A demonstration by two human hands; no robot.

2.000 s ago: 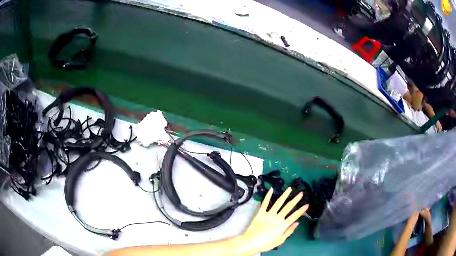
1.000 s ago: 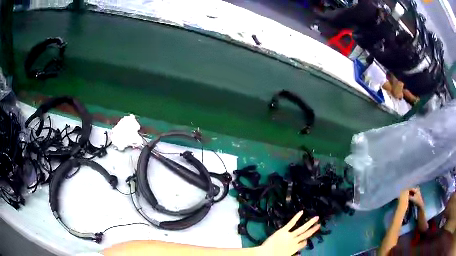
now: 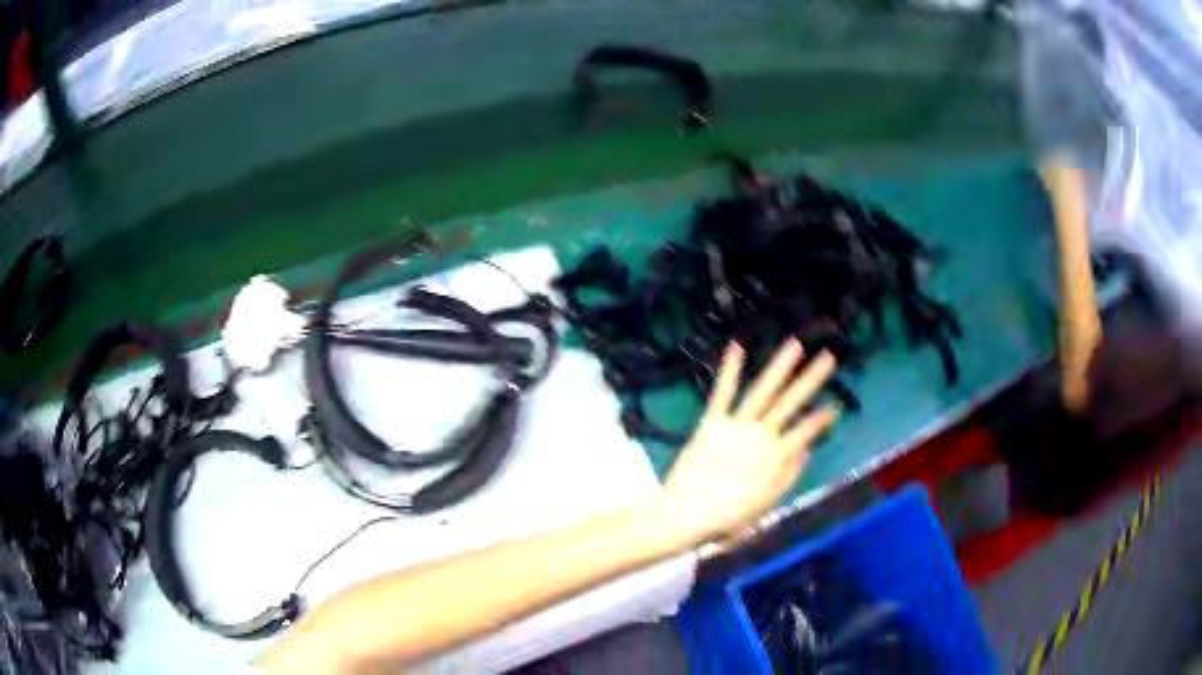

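Note:
My left hand (image 3: 738,462) reaches in from the lower left, fingers spread and empty, at the near edge of a pile of black curved parts (image 3: 804,264) on the green bench. Whether the fingertips touch the parts is unclear. Overlapping black headbands (image 3: 461,488) lie on the white mat (image 3: 567,448), over a black-handled tool (image 3: 422,346). Another headband (image 3: 161,528) lies at their left with a thin wire. A tangle of black yokes (image 3: 99,488) is at the far left. My right hand is out of the picture.
A white wad (image 3: 260,326) sits at the tool's head. One headband (image 3: 653,59) lies on the green belt. A blue bin (image 3: 910,547) stands below the bench edge. Another person's arm (image 3: 1074,290) and clear plastic (image 3: 1153,145) are at right.
The view has swung, bringing the bin and floor into sight. The plastic bag has moved off the right-hand pile, which now lies uncovered. My left hand remains spread beside it.

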